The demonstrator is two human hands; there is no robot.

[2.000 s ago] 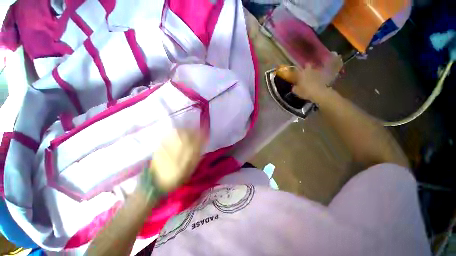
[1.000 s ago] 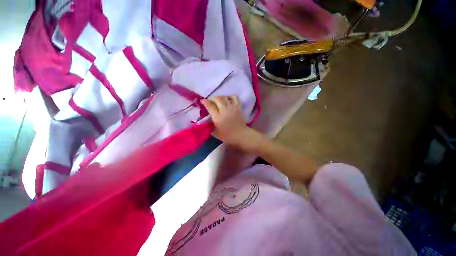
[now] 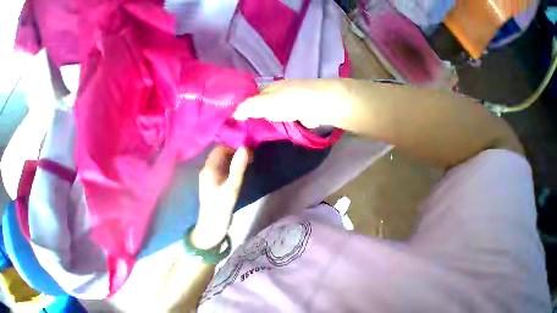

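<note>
The garment lies bunched over the padded board, bright pink side up, with pale panels at the far side and left. My right hand reaches across from the right and grips the pink cloth near the board's right part. My left hand, with a dark wristband, is at the cloth's near edge. Its fingertips touch the pink and are partly hidden, so its hold is unclear. The board's dark top shows below the cloth. The iron is almost wholly hidden behind my right forearm.
A stained pinkish-red pad lies at the upper right, with orange cloth beyond. A pale hose curves at the right. A blue curved edge and some yellow cloth show at the lower left. Brown floor lies at right.
The white inside with pink seam strips, earlier spread on the board, is now covered by bunched pink cloth. My right hand has left the iron for the garment. Both hands are now close together.
</note>
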